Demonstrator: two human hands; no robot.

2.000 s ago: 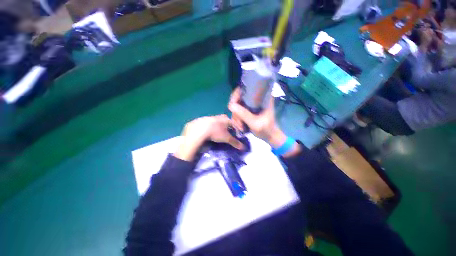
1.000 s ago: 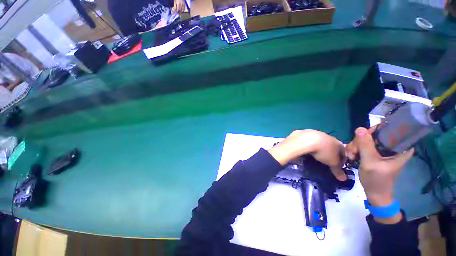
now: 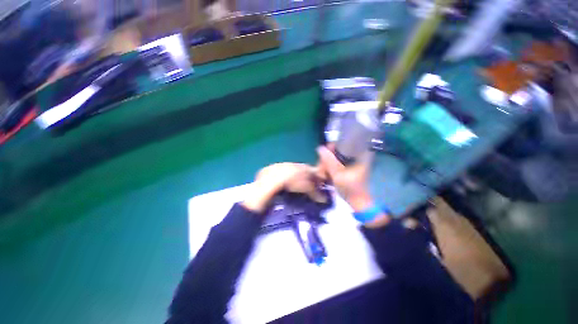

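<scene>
The frame is blurred. A black device body (image 3: 282, 215) lies on a white sheet (image 3: 291, 278), its handle (image 3: 310, 240) pointing toward me with a blue bit at the tip. My left hand (image 3: 285, 181) lies over the top of the device, fingers curled on it; the fingertips are blurred. My right hand (image 3: 347, 180), with a blue band at the wrist, grips the grey electric screwdriver (image 3: 356, 133), which is tilted, its nose end down at the device beside my left fingers. The screwdriver tip is hidden by the hands. A yellow cord rises from its top.
A white and black screw feeder (image 3: 345, 92) stands behind the screwdriver. A teal-green box (image 3: 434, 133) is to the right. Brown boxes (image 3: 237, 47) and black parts (image 3: 95, 88) lie across the bench. A cardboard box (image 3: 466, 247) is below the right edge. A person (image 3: 539, 139) is at far right.
The view swung left a second ago and has swung back right. The right hand keeps the screwdriver at the device, and the left hand stays on the device.
</scene>
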